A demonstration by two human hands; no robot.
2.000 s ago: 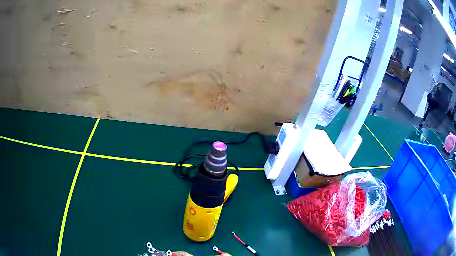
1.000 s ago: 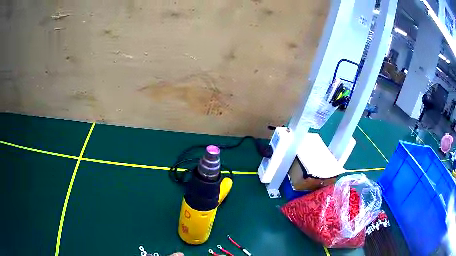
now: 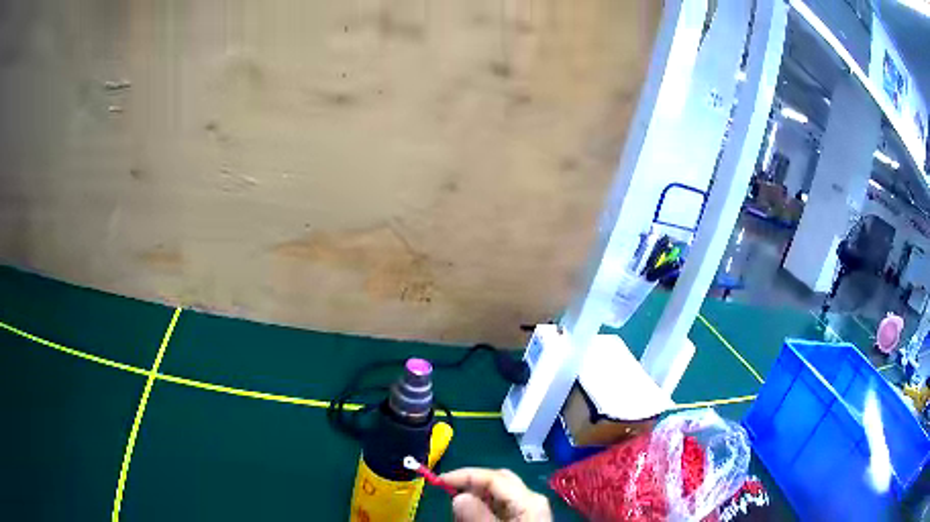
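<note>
My right hand (image 3: 500, 498) is at the bottom edge, partly cut off. It holds a cable lead between thumb and finger, with a red sleeve (image 3: 438, 479) and a silver ring terminal (image 3: 411, 464) pointing left. The ring is in front of the black collar of the heat gun (image 3: 382, 489), below its nozzle. The heat gun stands upright with its pink nozzle tip up; its base is cut off by the frame. The rest of the lead is hidden or out of view. My left hand is not in view.
A clear bag of red sleeves (image 3: 622, 477) lies at right, with dark leads (image 3: 753, 502) beside it. Behind it are a cardboard box (image 3: 612, 408) and white posts (image 3: 637, 204). A blue tote (image 3: 816, 428) stands farther right. The black cord (image 3: 352, 393) coils behind the gun. Plywood (image 3: 306, 153) stands behind the mat.
My right hand has come up into view with a lead, beside the heat gun. The ring ends and fingertip at the bottom edge have left the picture. The view has tilted up.
</note>
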